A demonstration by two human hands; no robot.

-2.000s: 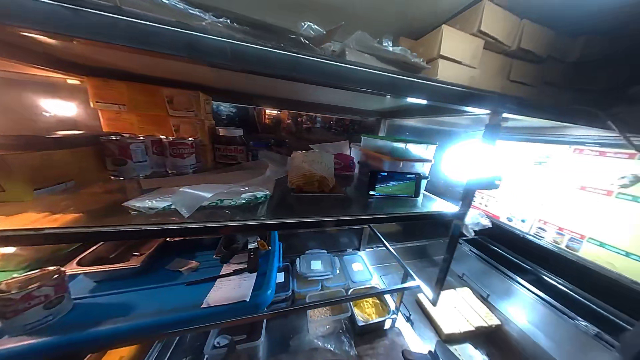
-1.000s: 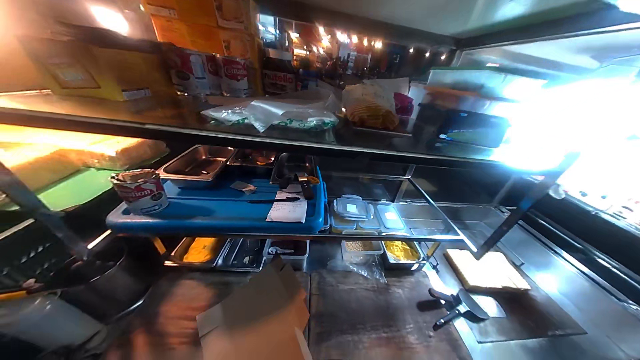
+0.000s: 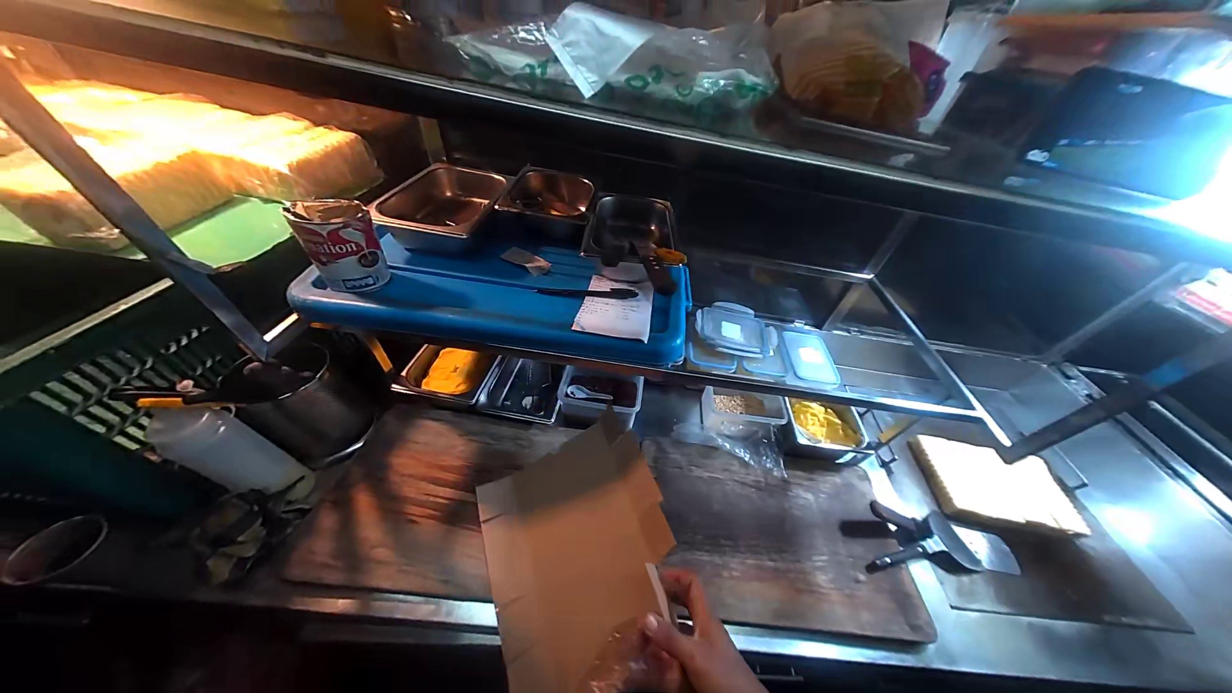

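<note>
My right hand, low in the middle of the view, pinches the right edge of a flat, creased cardboard piece between thumb and fingers. The cardboard has cut flaps along its edges and is held tilted over the front of a dark wooden board. A blurred, shiny patch lies beside my thumb; what it is, I cannot tell. My left hand is not seen. Behind the cardboard stand metal trays, one with yellow food, and a tub with a white spoon.
A blue lid on the shelf bears a can, a knife and a paper. At right are scrapers and a pale slab of food. A pot and a white bottle stand left.
The view has tilted down from the upper shelf to the worktop. The cardboard, absent from the oldest frame, shows in both later ones; my right hand is now visible on its edge.
</note>
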